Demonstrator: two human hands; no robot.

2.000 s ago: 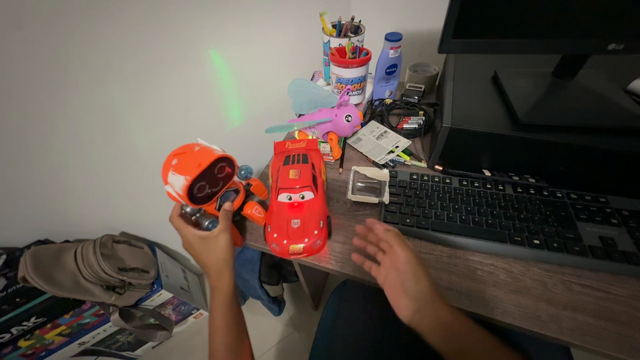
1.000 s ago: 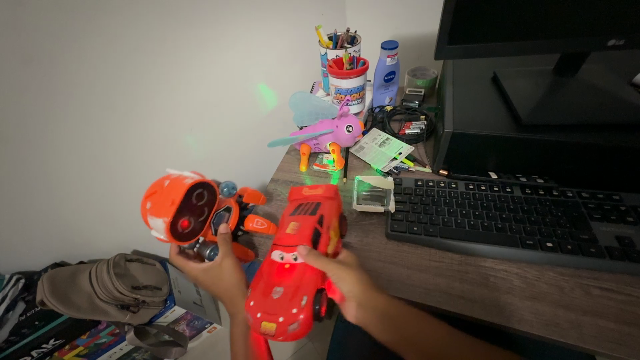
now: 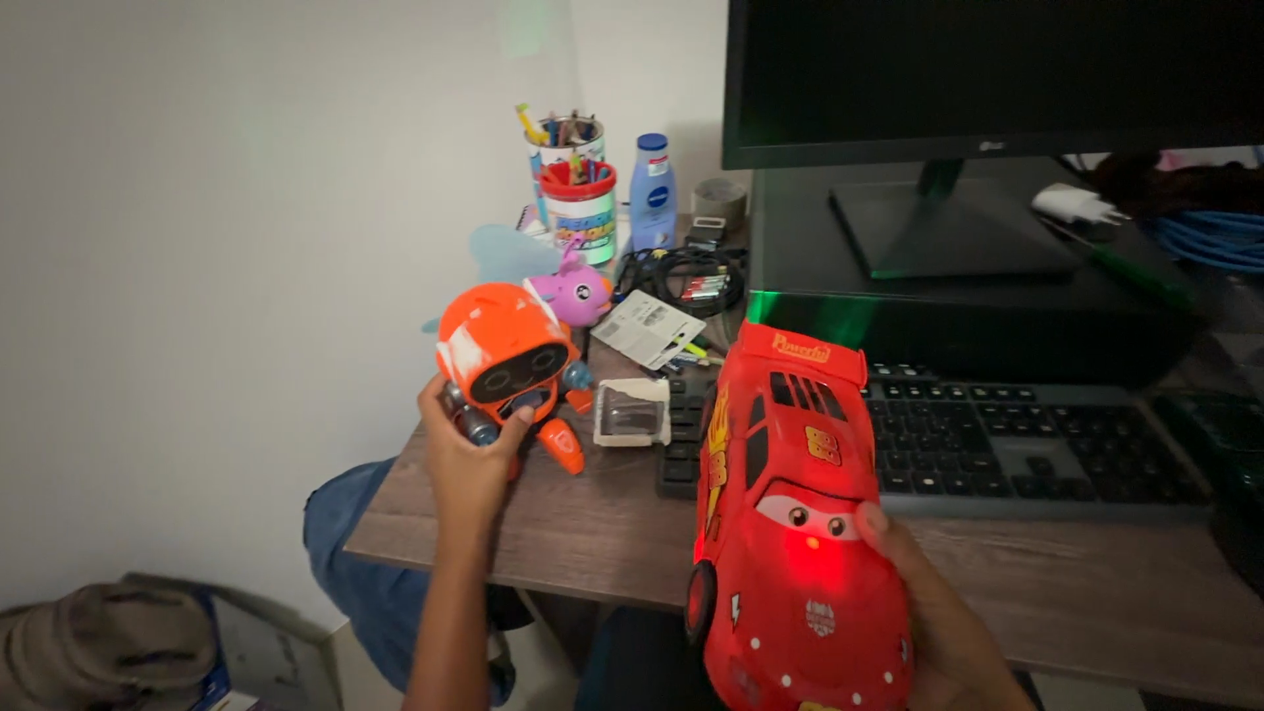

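My left hand (image 3: 474, 449) grips an orange toy robot (image 3: 502, 346) with a dark face panel, above the desk's left part. In my right hand (image 3: 913, 583) is a red toy car (image 3: 810, 553) with eyes on its windshield, held by its right side over the front part of the keyboard. A red light glows on the car's hood. Behind the robot, and partly hidden by it, stands a purple winged toy (image 3: 576, 293). A small clear-windowed package (image 3: 632, 413) lies between the robot and the car.
The black keyboard (image 3: 1027, 444) lies before a monitor (image 3: 987, 89) on a dark stand. Pencil cups (image 3: 581, 212), a lotion bottle (image 3: 653, 193), coiled cables, batteries and a printed card (image 3: 649, 329) occupy the desk's back. A bag (image 3: 109, 642) sits low at the left.
My right hand, empty two seconds ago, took hold of the red car and has moved it right, over the keyboard. The robot, still in my left hand, is now over the desk. The view has shifted.
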